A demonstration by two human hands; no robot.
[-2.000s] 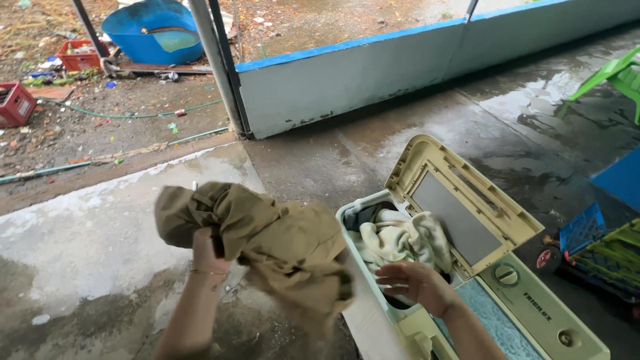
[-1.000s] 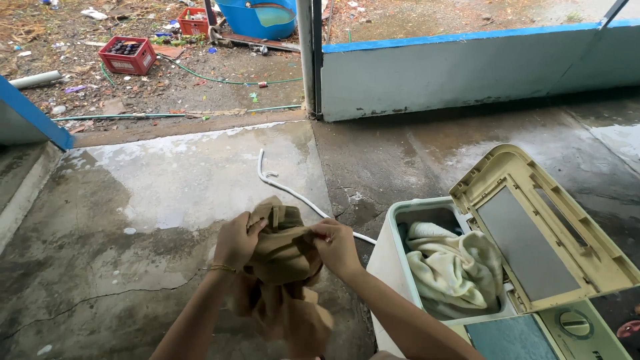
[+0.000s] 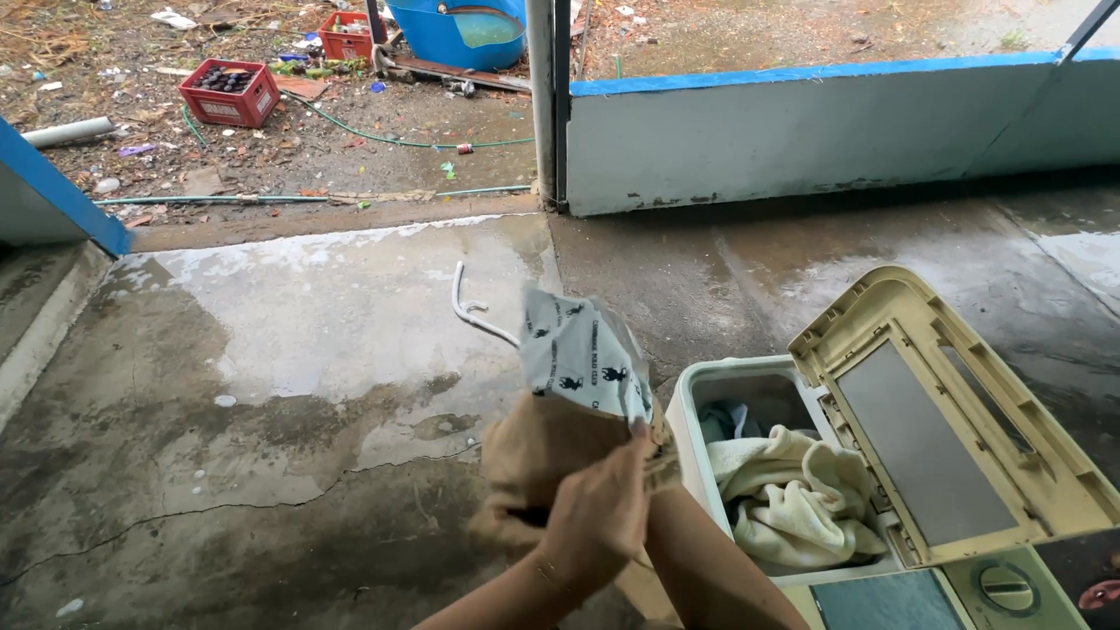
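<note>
A tan cloth garment (image 3: 534,446) hangs bunched in front of me, left of the washing machine. Its pale pocket lining (image 3: 586,354), printed with dark figures and writing, is pulled out at the top. My left hand (image 3: 599,516) crosses over the garment, its fingers at the base of the lining. The right forearm reaches up behind it; my right hand (image 3: 661,455) is mostly hidden by cloth and the left hand. Inside the tub of the washing machine (image 3: 691,437) lie a cream towel (image 3: 805,499) and darker clothes (image 3: 722,420).
The machine's raised beige lid (image 3: 1032,420) leans right, above a control knob (image 3: 1006,586). A white hose (image 3: 477,315) lies on the wet concrete floor (image 3: 262,367). Beyond are a low wall (image 3: 787,140), a post (image 3: 544,105), red crates (image 3: 232,92) and a blue tub (image 3: 468,39).
The garment's printed lining now shows, where a second ago only tan cloth was seen between my hands. Two seconds ago my right hand was over the washing machine. My hands have since come together.
</note>
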